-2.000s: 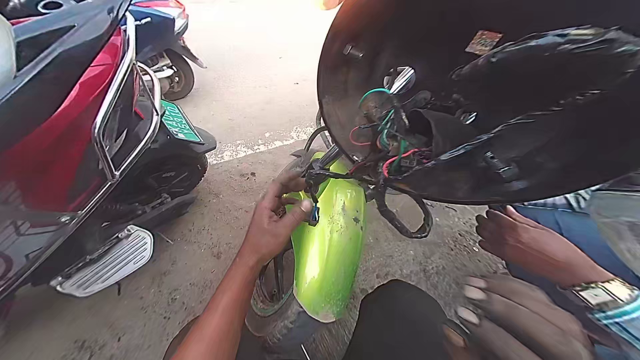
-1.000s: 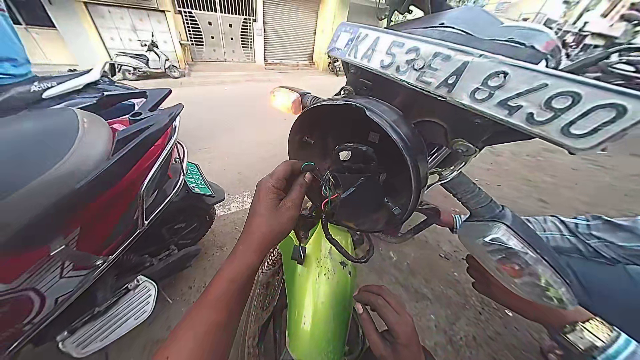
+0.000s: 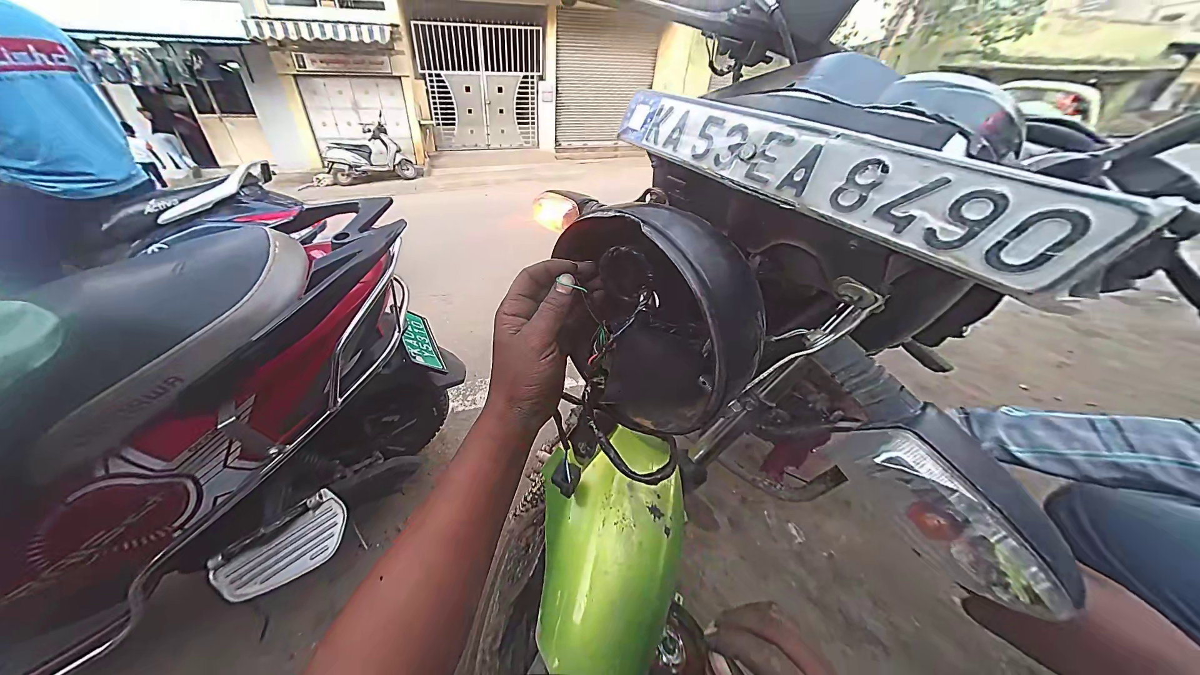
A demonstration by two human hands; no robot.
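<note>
My left hand [image 3: 536,328] pinches a thin green wire [image 3: 574,284] between thumb and finger at the left rim of a round black headlight housing [image 3: 717,319]. Inside the housing lie a tangle of coloured wires [image 3: 605,342] and dark parts. Below it, a black cable loop [image 3: 637,473] and a small black connector [image 3: 565,476] hang over the lime-green front mudguard [image 3: 609,553]. My right hand [image 3: 764,637] shows only partly at the bottom edge, right of the mudguard; its fingers are blurred, and what it touches is hidden.
A lit turn indicator [image 3: 556,212] sits left of the housing; a clear-lens indicator [image 3: 970,525] juts out at right. Above is a number plate [image 3: 891,187]. A red and black scooter [image 3: 216,403] stands at left. Another person's arm [image 3: 1059,609] and jeans [image 3: 1106,450] are at right.
The view has risen from the mudguard to the street. My left hand has gone from the cables over the mudguard to the housing's left rim. My right hand is now lower, mostly out of view.
</note>
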